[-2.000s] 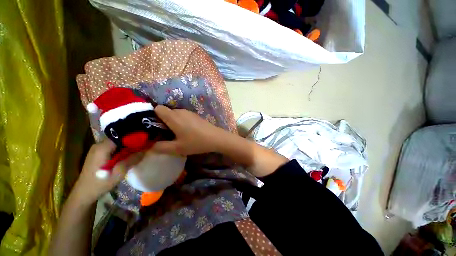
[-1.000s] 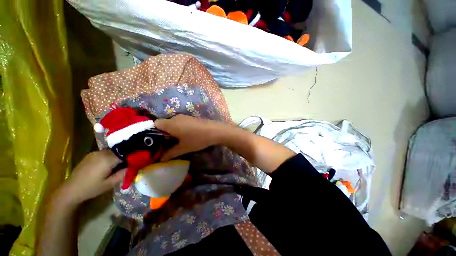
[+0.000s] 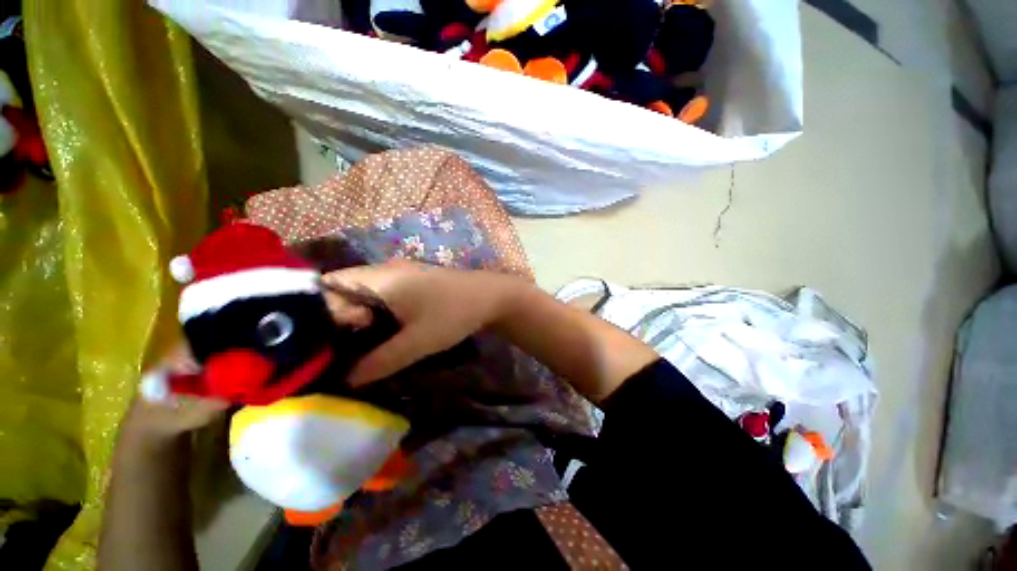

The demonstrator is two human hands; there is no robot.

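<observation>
A plush penguin (image 3: 318, 452) with a red Santa hat (image 3: 240, 250) is held up over the aproned lap, its face and white belly towards the camera. Its orange feet hang at the bottom. My right hand (image 3: 418, 312) grips it behind the head and side. My left hand (image 3: 167, 413) is at the other side, by the white end of the red scarf (image 3: 195, 385); its fingers are mostly hidden behind the toy. The daisy-print apron (image 3: 446, 474) with a dotted border covers the lap.
A large white woven sack (image 3: 446, 112) of penguins stands at the top. A yellow woven sack (image 3: 123, 223) is at the left. A crumpled white bag (image 3: 736, 346) with a small penguin lies on the floor at the right, near stuffed sacks (image 3: 987, 413).
The penguin has moved left and closer to the camera, with more of its belly showing. The view has shifted, and a toy now shows by the yellow sack at the left edge.
</observation>
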